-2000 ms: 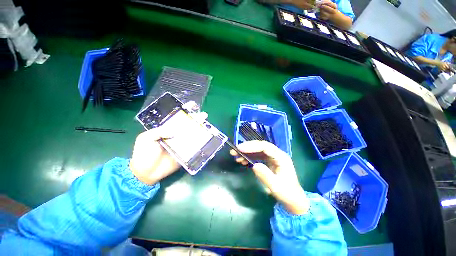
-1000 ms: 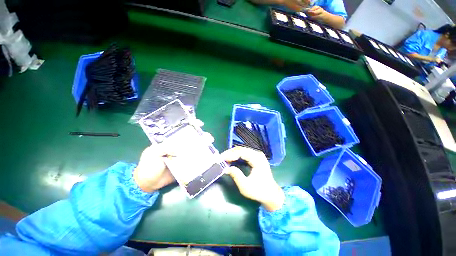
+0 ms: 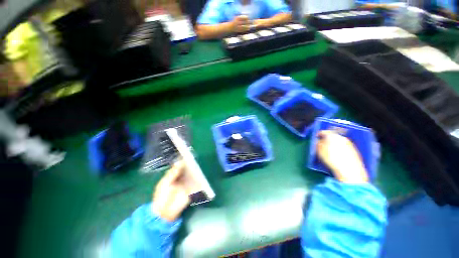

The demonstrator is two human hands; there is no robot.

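My left hand (image 3: 172, 190) holds the phone assembly (image 3: 190, 164), tilted so that a pale long edge faces me. My right hand (image 3: 342, 155) reaches into the nearest right blue bin (image 3: 369, 146). Its fingertips are blurred inside the bin, so I cannot tell whether they hold anything. The centre blue bin (image 3: 265, 132), with black strips, stands between my hands. Two more blue bins, one at the back (image 3: 257, 90) and one beside it (image 3: 330, 107), hold dark small parts.
A blue bin of long black strips (image 3: 116, 146) and a clear bag of parts (image 3: 156, 143) lie at left. Black trays (image 3: 382, 85) line the right side. A person in blue (image 3: 244, 15) sits opposite behind a tray of pale items (image 3: 266, 44).
My right hand has left the phone assembly and moved right into the nearest right bin. My left hand has turned the assembly edge-on. The view has shifted upward and blurred.
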